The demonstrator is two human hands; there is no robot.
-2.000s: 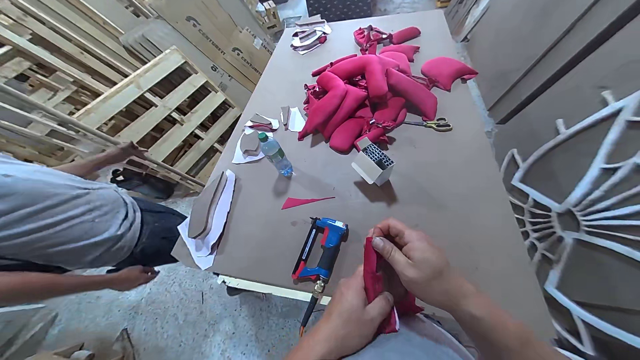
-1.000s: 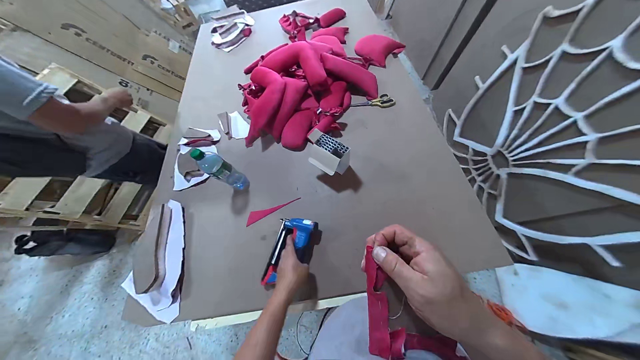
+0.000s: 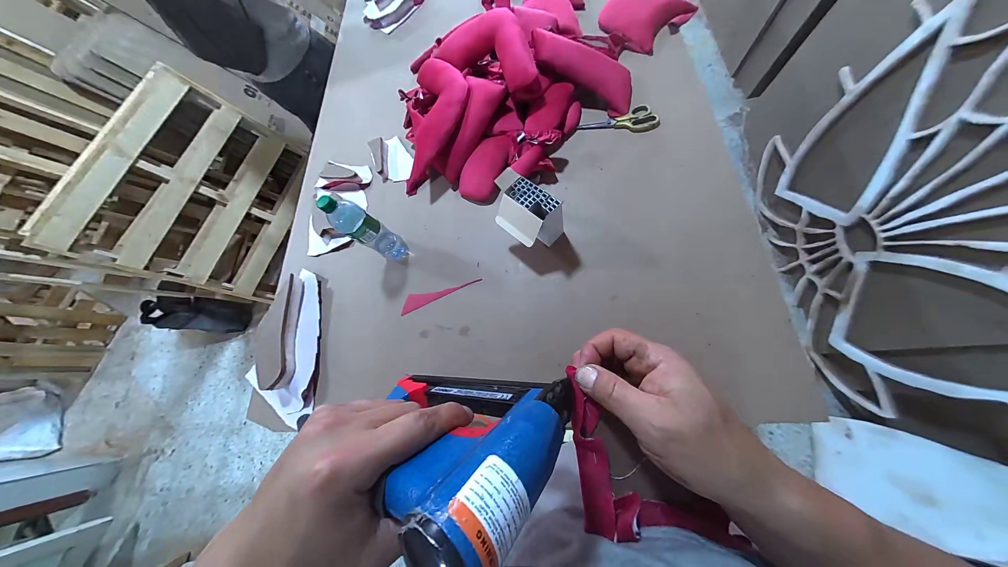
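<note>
My left hand (image 3: 346, 465) is wrapped around a blue and red pneumatic stapler (image 3: 472, 465), whose nose reaches the edge of a red fabric piece (image 3: 594, 472). Thumb and fingers of my right hand (image 3: 646, 394) pinch the top end of that fabric, right beside the stapler's nose. The rest of the piece hangs down and bends to the right over my lap. Whether the nose touches the fabric is hard to tell. On the table ahead lies a thin red fabric scrap (image 3: 437, 298).
A pile of stuffed red fabric pieces (image 3: 504, 94) covers the table's far part, with scissors (image 3: 630, 120) and an open box (image 3: 531, 211) near it. A plastic bottle (image 3: 366, 230) and paper templates (image 3: 295, 346) lie left. A white lattice frame (image 3: 858, 236) stands right; a person (image 3: 260, 47) is far left.
My left hand has lifted the stapler from the table and brought it to the fabric in my right hand. The other person has moved farther up the left side.
</note>
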